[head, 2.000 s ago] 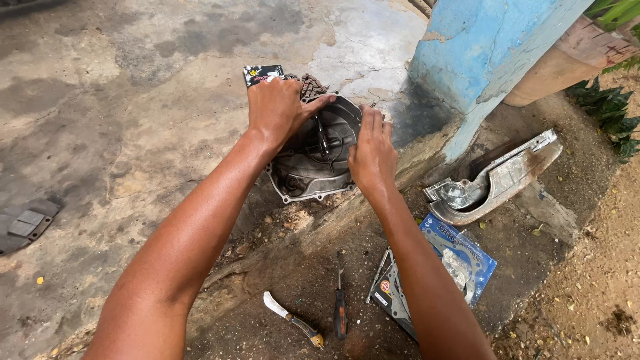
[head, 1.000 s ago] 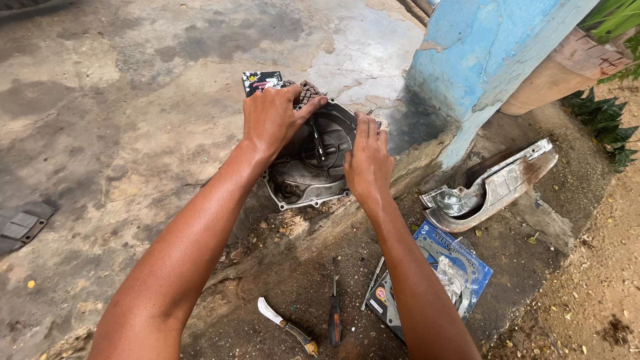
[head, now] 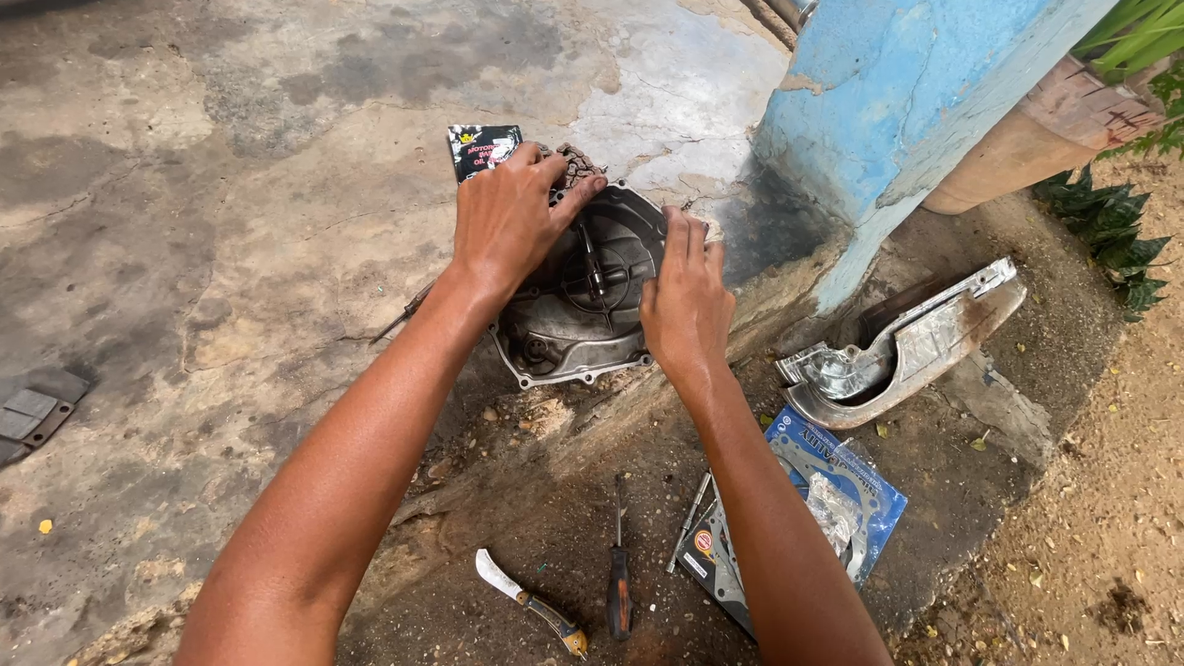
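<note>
A metal engine side cover, its hollow inner side up, rests on the edge of the concrete step. My left hand lies at its upper left rim, thumb along the edge; its fingertips are partly hidden. Against the right rim is my right hand, its fingers bent over the edge. Whether either hand grips the cover firmly is unclear. A slim metal shaft stands out in the cover's hollow. Behind my left hand are a metal chain and a black printed packet.
Below lie a hooked-blade knife, a screwdriver and packaged gaskets. A curved metal cover is at the right, near a blue pillar. Another thin tool shows beside my left forearm; a dark flat part lies far left.
</note>
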